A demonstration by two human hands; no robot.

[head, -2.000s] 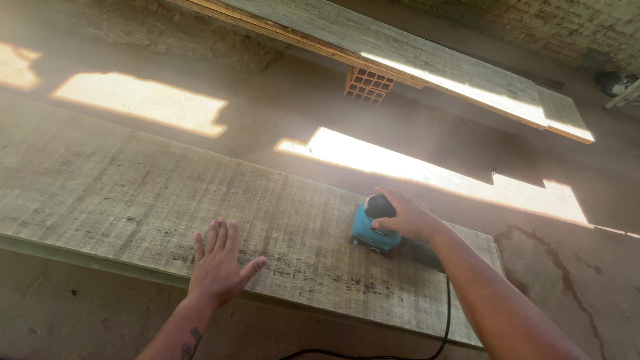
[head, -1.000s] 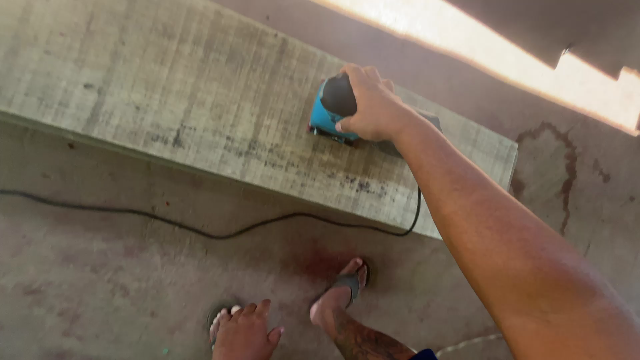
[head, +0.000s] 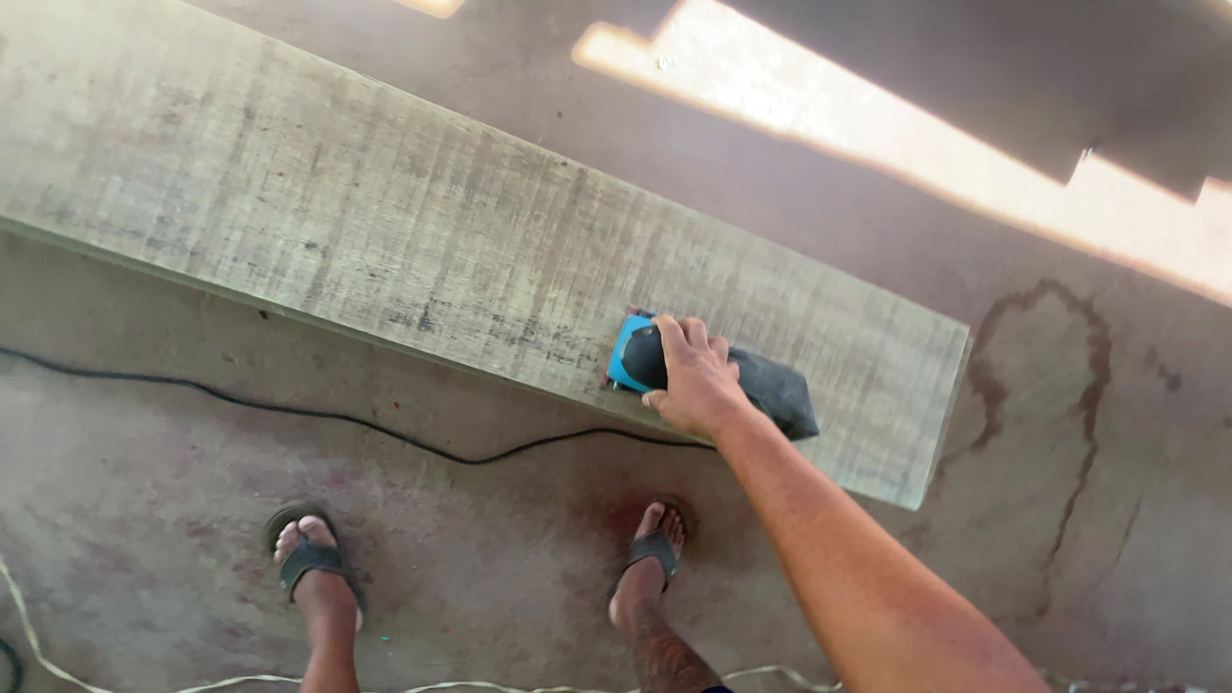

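Note:
My right hand grips the black top of a blue electric sander, which rests flat on a long wooden board near its lower edge, toward the right end. A dark dust bag trails from the sander, partly beneath my wrist. The board's face is weathered, with dark streaks and spots across it. My left hand is out of view.
A black power cord runs over the concrete floor below the board. My feet in sandals stand near it. A pale cord lies at the bottom. Beyond the board, sunlight falls on the floor.
My left hand lay flat on the board, then was low by my feet, and is now out of view. My right hand has kept hold of the sander. The view has tilted down.

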